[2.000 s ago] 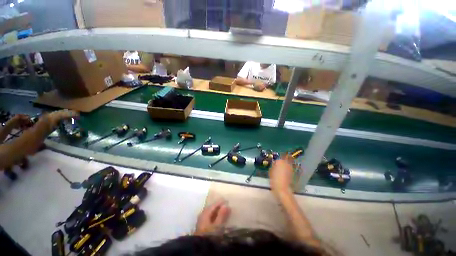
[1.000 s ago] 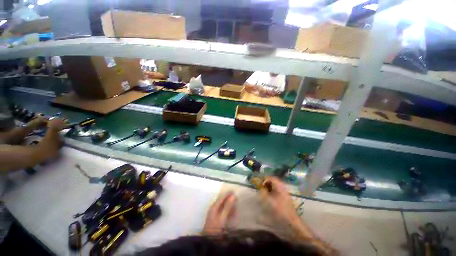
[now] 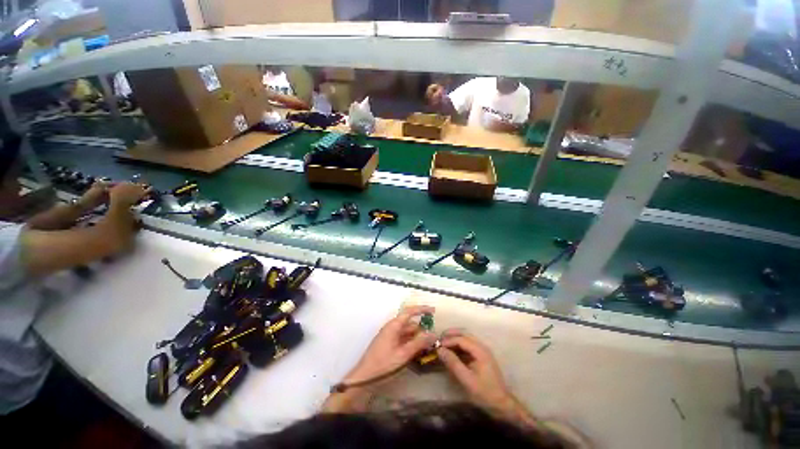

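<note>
My left hand and my right hand are close together over the bench in front of me. Between them is a black-and-yellow unit, partly hidden by the fingers. A small green piece shows at my left fingertips, beside the unit. A tiny pale spot shows between the fingertips; I cannot tell what it is. A heap of black-and-yellow units lies on the bench to the left of my hands.
More units lie spaced on the green conveyor belt, beyond the bench rail. Two carton trays stand across it. Short green strips lie right of my hands. A dark cluster is far right. A pale post rises at right. Another worker is at left.
My right hand has come back from the belt with a unit and met my left hand, which was empty. Green strips now show on the bench at right. The view has shifted.
</note>
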